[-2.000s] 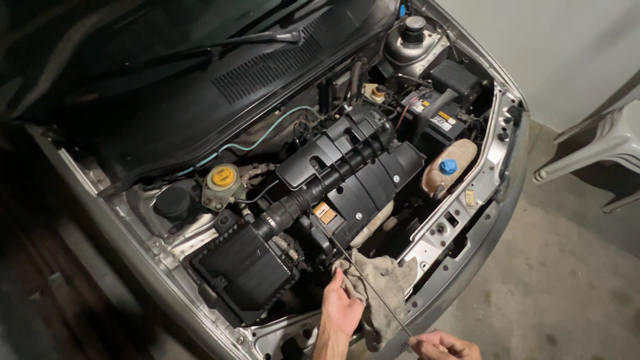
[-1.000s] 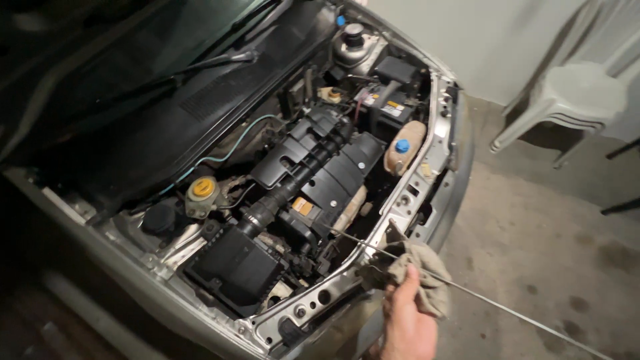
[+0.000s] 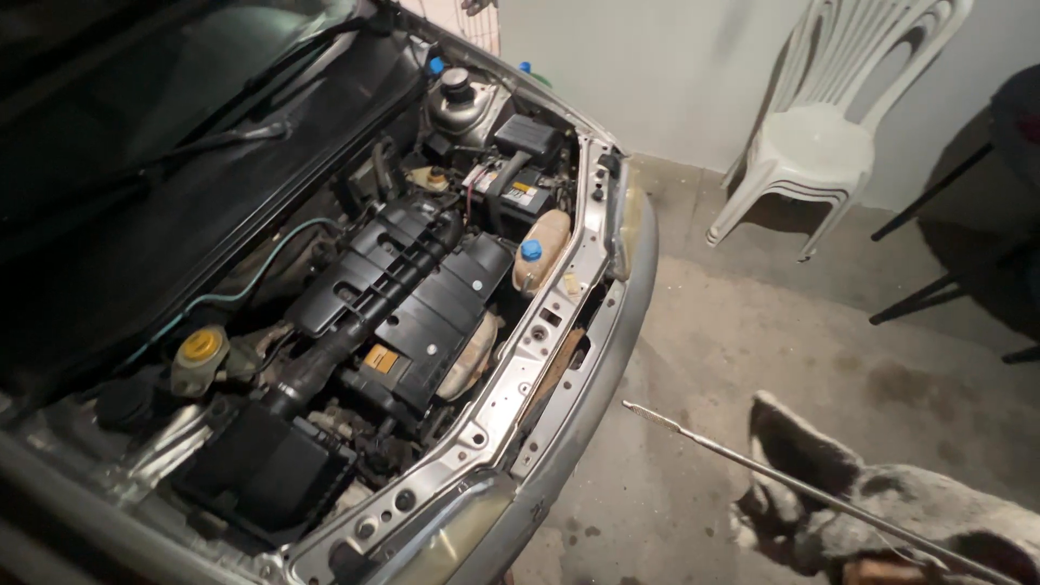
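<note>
An engine oil dipstick (image 3: 756,467) slants in from the lower right corner, its flattened tip bare and pointing at the car's front bumper, above the floor. Behind and beside the rod hangs a crumpled grey cloth (image 3: 902,496), dark in patches. A small part of what appears to be my left hand (image 3: 881,571) shows at the bottom edge, holding the cloth. My right hand is out of view, and so is the dipstick's far end. To the left is the open engine bay, with a black engine cover (image 3: 439,313) and a yellow oil-related label (image 3: 380,359).
The silver front crossmember (image 3: 520,382) and the bumper (image 3: 621,325) border the bay. Inside are a coolant tank (image 3: 543,256) with a blue cap, a battery (image 3: 516,195), a yellow-capped reservoir (image 3: 201,349) and an air filter box (image 3: 264,467). Stacked white plastic chairs (image 3: 816,150) stand by the wall.
The dipstick's tip was over the engine bay and is now beyond the bumper. Cloth and hand have moved away from the car to the right. The view has shifted right.
</note>
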